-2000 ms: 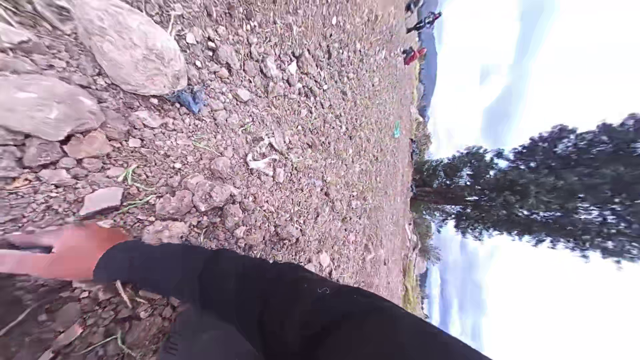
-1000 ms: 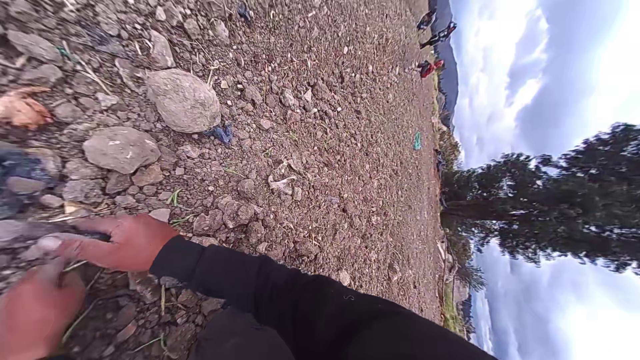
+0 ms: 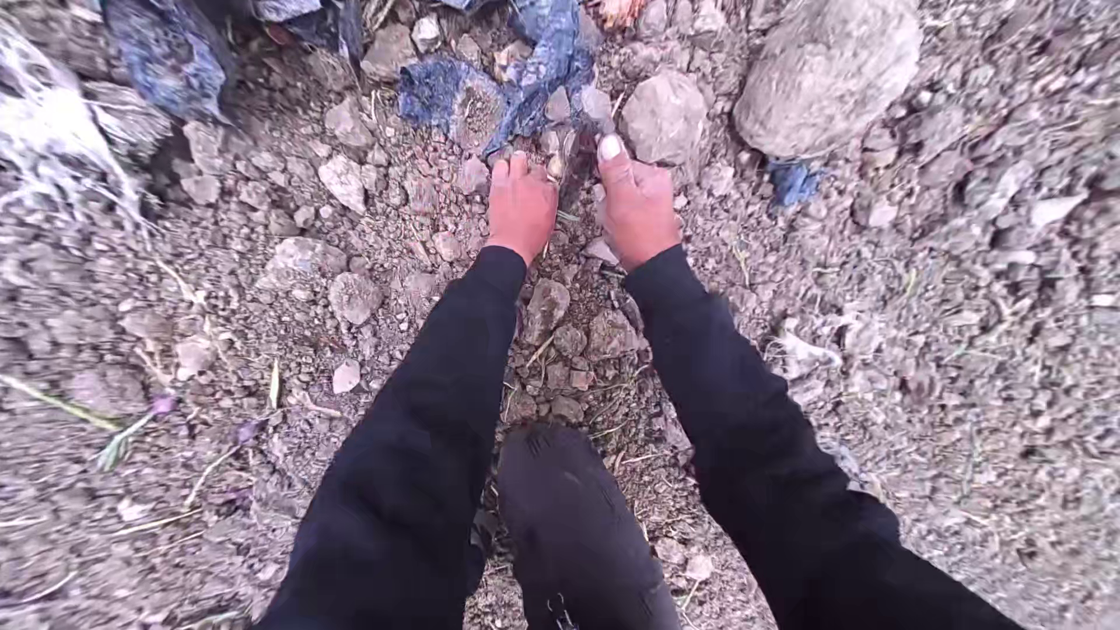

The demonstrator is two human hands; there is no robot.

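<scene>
Both hands reach down to stony soil in the upper middle of the head view. My left hand (image 3: 522, 206) is low over the ground with its fingers curled, just below a torn blue plastic sheet (image 3: 538, 74); what lies under its fingers is hidden. My right hand (image 3: 639, 208) is curled with the thumb pointing up, beside a rounded stone (image 3: 665, 117). A dark, blurred thing (image 3: 577, 166) lies between the hands; whether either hand grips it cannot be made out.
A large boulder (image 3: 827, 74) lies at the upper right, with a blue plastic scrap (image 3: 794, 182) below it. White fibrous material (image 3: 52, 122) and more blue plastic (image 3: 166, 57) are at the upper left. My dark-clothed leg (image 3: 569, 525) is below the hands.
The view has swung from sideways, with trees and sky, to straight down. My left hand, out of view two seconds ago, is now beside my right hand.
</scene>
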